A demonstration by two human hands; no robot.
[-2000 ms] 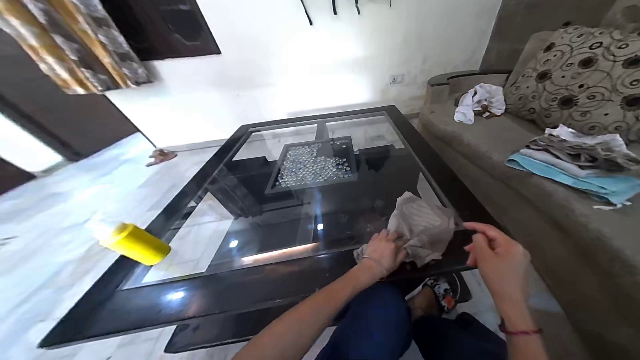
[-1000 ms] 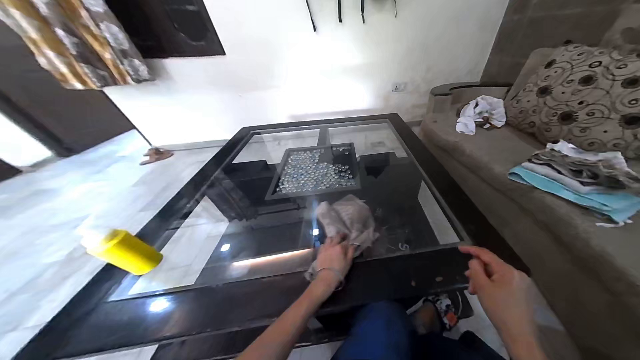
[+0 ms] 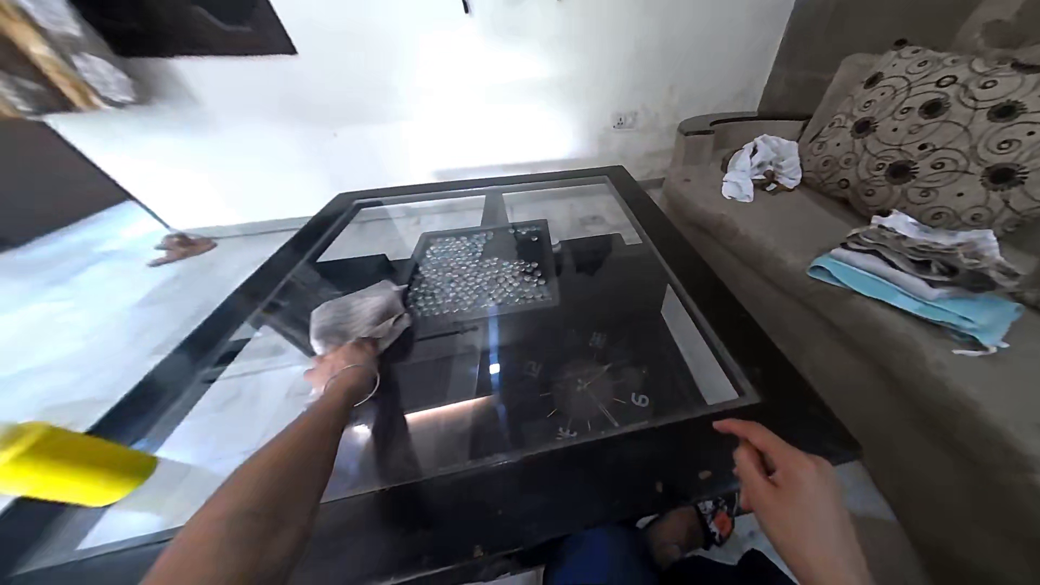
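Note:
My left hand [image 3: 348, 367], with a thin bangle at the wrist, presses a crumpled pale cloth [image 3: 357, 317] on the glass top [image 3: 455, 366] of a dark-framed coffee table, left of the square of clear glass pebbles [image 3: 475, 272]. The fingers are partly hidden by the cloth. My right hand [image 3: 784, 475] is at the near right edge of the dark frame [image 3: 617, 471], index finger extended to it, holding nothing. A yellow bottle [image 3: 73, 465] stands or lies at the table's near left, partly blurred.
A sofa [image 3: 780, 236] runs along the right, bearing a patterned cushion [image 3: 942, 138], a white cloth [image 3: 762, 166] and a stack of folded cloths [image 3: 926, 268]. A mop [image 3: 183, 246] touches the floor at the left. My foot shows below the near edge.
My left hand has moved the cloth from the table's near right corner, across the glass, to the left. My right hand remains near the right corner.

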